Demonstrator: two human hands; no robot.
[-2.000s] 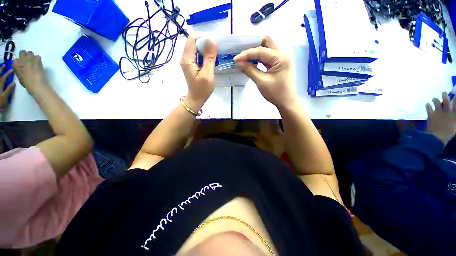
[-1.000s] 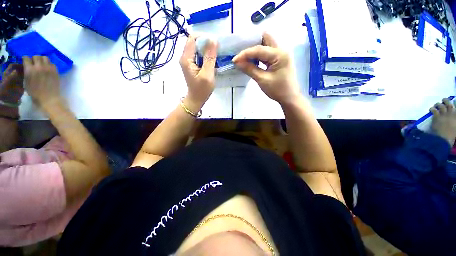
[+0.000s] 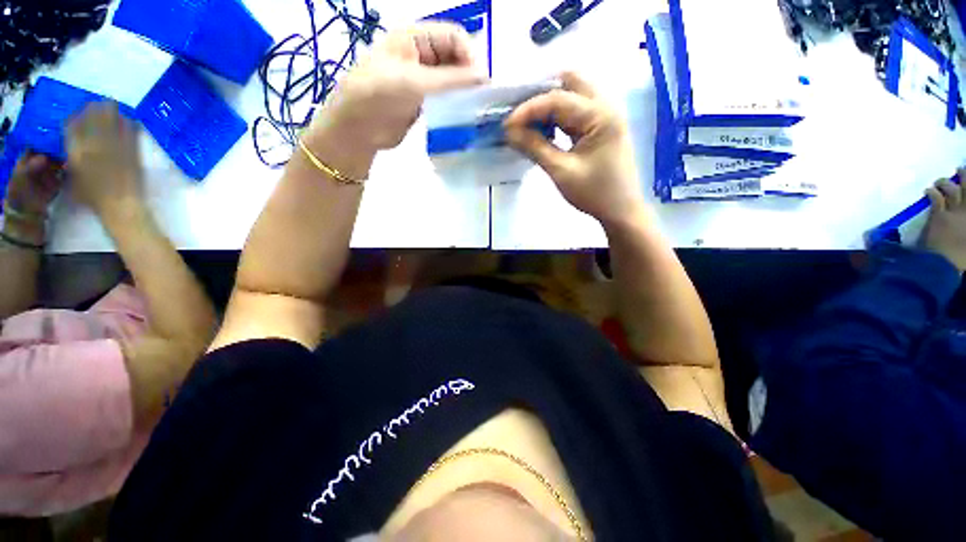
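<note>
A white-and-blue retail box (image 3: 466, 137) is held up in front of me above the table seam, blurred. My right hand (image 3: 573, 132) grips its right end between thumb and fingers. My left hand (image 3: 406, 79) is off the box, up and to its left, above the loose cables. Its fingers point right near the box's upper left corner. It is blurred, and I cannot tell whether its fingertips hold anything.
Flat white boxes (image 3: 736, 64) with blue edges are stacked right. Tangled black cables (image 3: 284, 87) lie left of centre, blue pieces (image 3: 193, 119) further left. A person's hand (image 3: 103, 154) works far left; another person's hand (image 3: 946, 217) is far right.
My left hand has let go of the box's left end and moved up and left. The right hand keeps its grip. At left, another blue piece lies beside the pile again.
</note>
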